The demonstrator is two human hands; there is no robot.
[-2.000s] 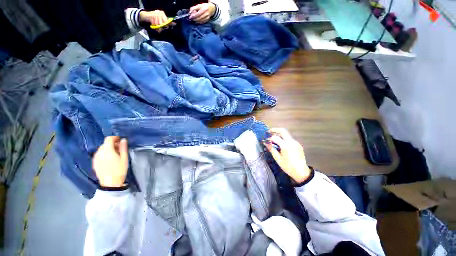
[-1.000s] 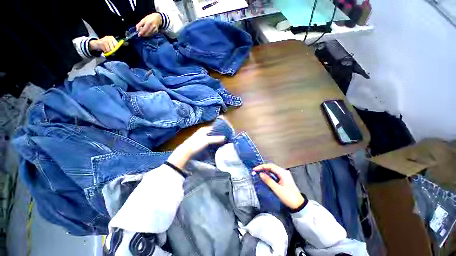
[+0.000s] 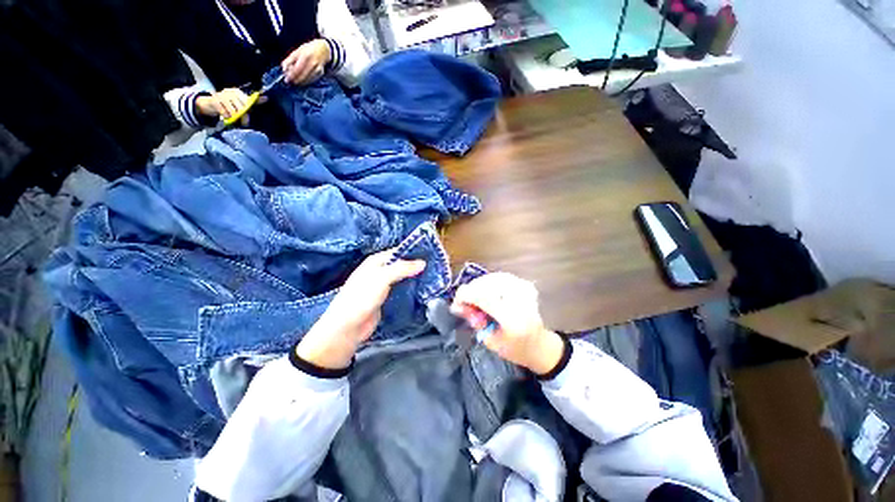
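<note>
A denim jacket [image 3: 393,387] lies over my lap and the near table edge, its grey inside up. My left hand [image 3: 358,304] grips its pointed blue collar [image 3: 424,257] between thumb and fingers. My right hand [image 3: 502,312] is closed just right of the collar point, at the jacket's edge. A small pink-red and blue part of a tool [image 3: 478,320] shows in the right fist; the rest is hidden, so I cannot tell if blades touch the cloth.
A denim heap [image 3: 236,211] covers the table's left and far side. A black phone [image 3: 675,245] lies on the brown table [image 3: 559,176]. Across it, a person holds yellow scissors [image 3: 241,109] and denim. An open cardboard box [image 3: 785,412] stands at right.
Over two seconds, my left hand has moved from the left end of the blue strip to the collar. My right hand has moved left beside the collar point and turned, and the pink-red part now shows.
</note>
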